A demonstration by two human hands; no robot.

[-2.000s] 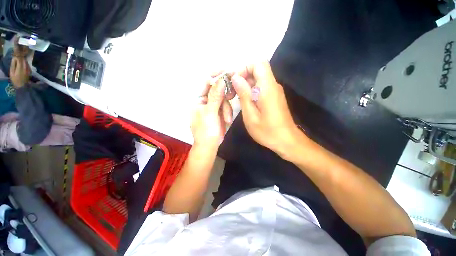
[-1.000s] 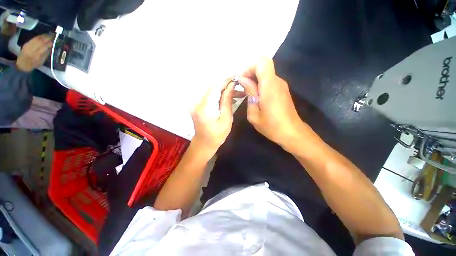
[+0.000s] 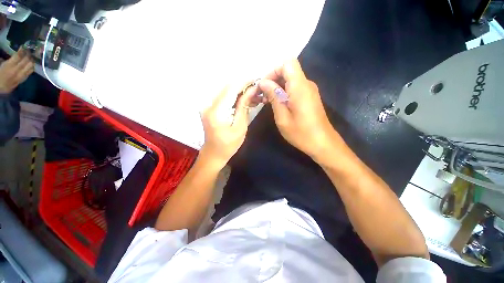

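My left hand and my right hand meet at the fingertips over the edge of the white table. Between them they pinch a small metal part, mostly hidden by the fingers; its exact shape cannot be told. A small pale pinkish piece shows at my right hand's fingers. A large black fabric panel lies on the table to the right, reaching under the needle area of the white-grey sewing head.
A red plastic basket with dark cloth and white paper stands left below the table. Yellow-gold scissors loops and a brown-edged parts tray lie at the right. Another person's hand is at the far left, near a grey-black unit.
Both hands stay together, with the metal part now more covered by the fingers than two seconds ago. The view has shifted, moving the basket and sewing head left in the picture.
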